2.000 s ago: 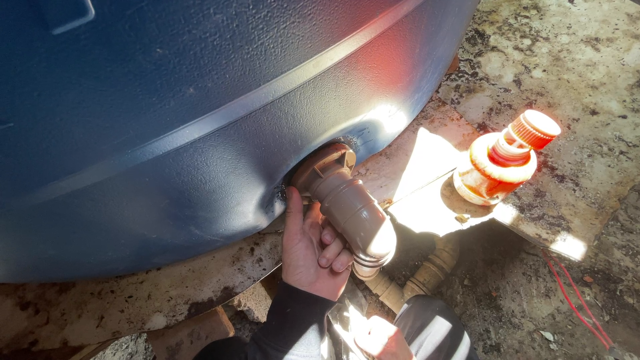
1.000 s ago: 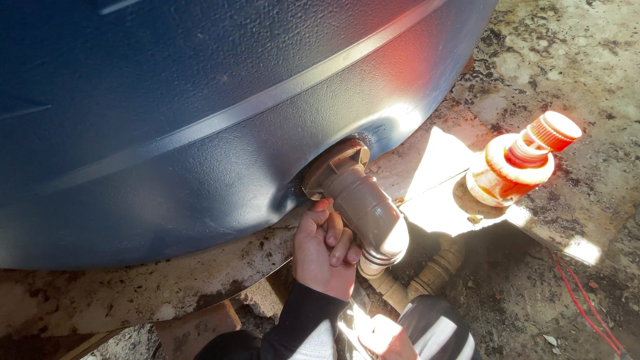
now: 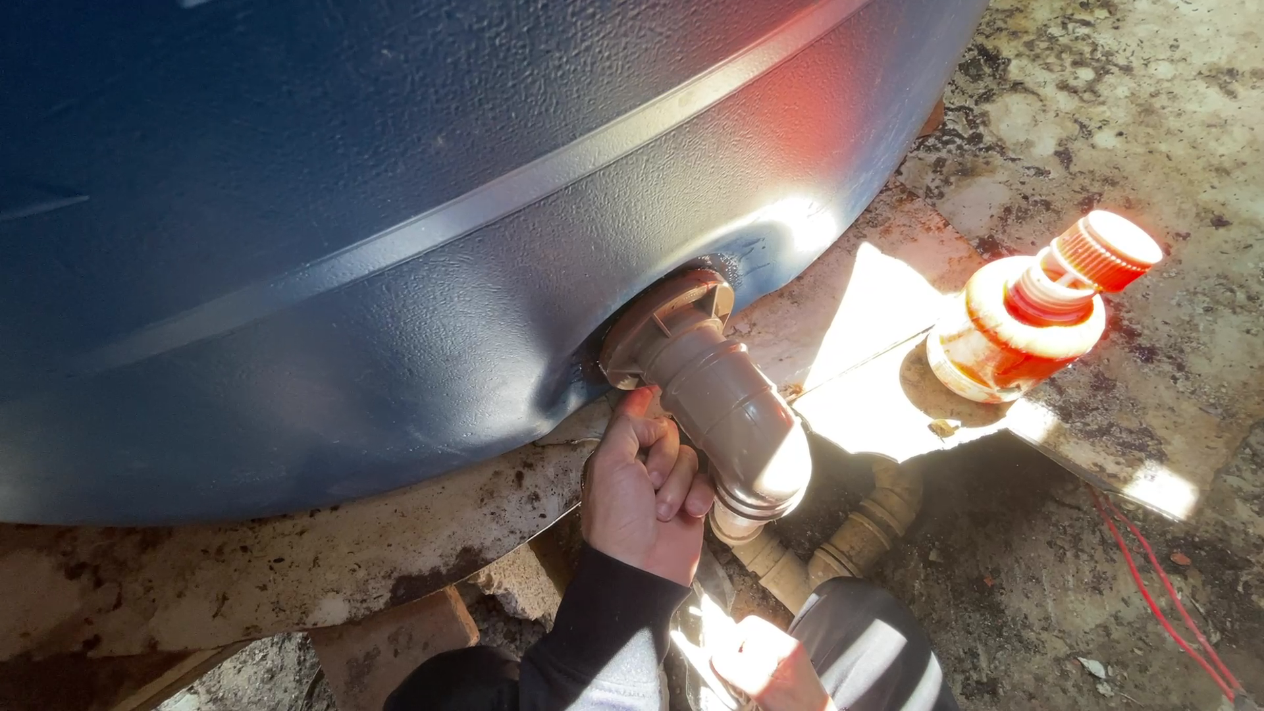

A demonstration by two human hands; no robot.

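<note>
A brown plastic pipe elbow (image 3: 741, 415) joins a flanged fitting (image 3: 657, 326) at the base of a large dark-blue plastic tank (image 3: 395, 247). My left hand (image 3: 647, 484) is palm up just left of the elbow, one reddish fingertip at the lower edge of the flange, the other fingers curled with nothing visible in them. Low in the view is my right hand (image 3: 770, 662), strongly sunlit and partly cut off by the frame; a bright, unclear item lies beside it, and its grip cannot be made out. Reddish liquid marks an upright jar (image 3: 1017, 331) with a red ribbed cap at right.
The tank rests on a stained slab (image 3: 247, 583). Tan pipes (image 3: 864, 523) run below the elbow, near my knee (image 3: 869, 642). Bricks (image 3: 395, 642) and rubble lie under the slab. Thin red wires (image 3: 1165, 592) are on the ground at lower right.
My left hand has moved lower on the flange, from its left side towards its underside. The red-capped jar has stayed beside the tank.
</note>
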